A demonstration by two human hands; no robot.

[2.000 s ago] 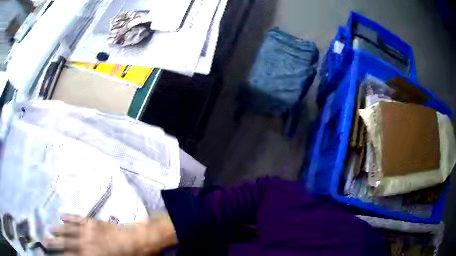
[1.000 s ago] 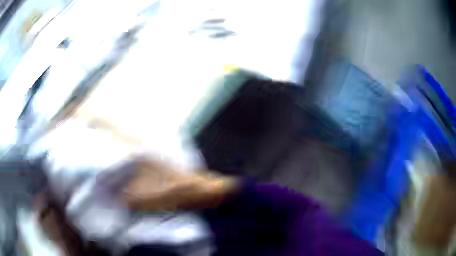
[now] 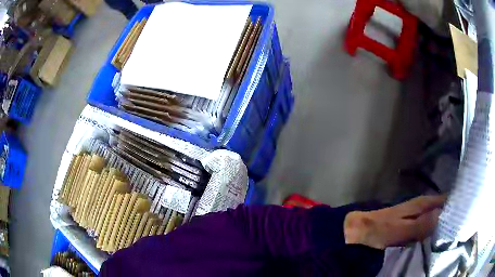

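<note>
My left hand (image 3: pixel 393 221), bare below a dark cuff and purple sleeve, reaches to the right edge of the view. Its fingers meet printed newspaper (image 3: pixel 461 184) there. The fingertips are hidden by the paper and glare, so I cannot tell whether they grip it. The newspaper is bright, partly blurred and cut off by the picture's edge. Grey-white crumpled material lies just below the hand. My right hand is not in view.
A blue crate (image 3: pixel 275 81) holds upright wrapped pieces under a white sheet (image 3: pixel 187 48). Beside it, a newspaper-lined container holds tan-edged pieces (image 3: pixel 103 197). A red stool (image 3: pixel 404 54) stands on the floor. Cartons and blue crates are far left.
The view has swung left from the bench and the blue crates on its right to other crates. The earlier hand on the newspaper has left view; my left arm now shows.
</note>
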